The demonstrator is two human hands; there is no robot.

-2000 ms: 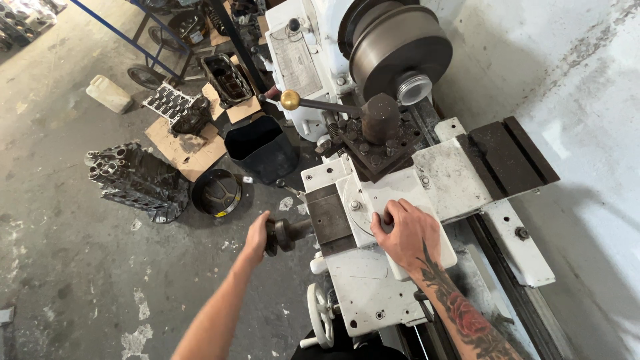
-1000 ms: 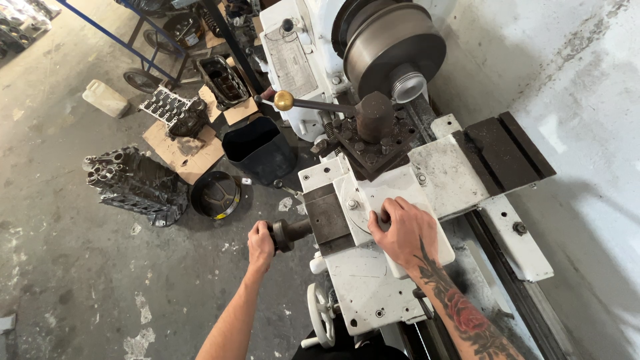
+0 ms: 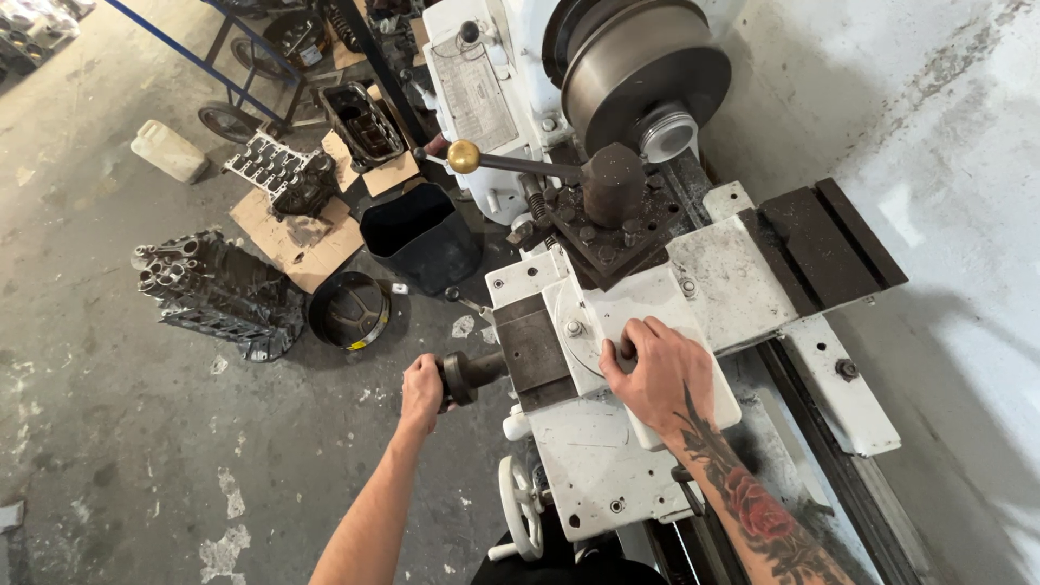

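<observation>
My left hand (image 3: 422,390) is closed around the handle of the cross-slide handwheel (image 3: 460,379), on the left side of a white metal lathe. My right hand (image 3: 660,370) rests over the compound slide (image 3: 638,305), its curled fingers on a small dark knob (image 3: 627,348) that is mostly hidden. Just beyond it stands the square tool post (image 3: 613,195) with its lever, which ends in a brass ball (image 3: 464,156). Behind the tool post, the lathe chuck (image 3: 647,69) faces the carriage with a bright round metal workpiece (image 3: 669,135) at its centre.
A white carriage handwheel (image 3: 520,508) is near my body. On the floor at left are an engine block (image 3: 219,292), a round metal ring (image 3: 349,310), a black bin (image 3: 422,236), a cylinder head (image 3: 284,172) on cardboard and a plastic jug (image 3: 169,151). A wall (image 3: 959,244) stands at right.
My left hand has shifted slightly around the cross-slide handwheel. My right hand stays at the compound slide.
</observation>
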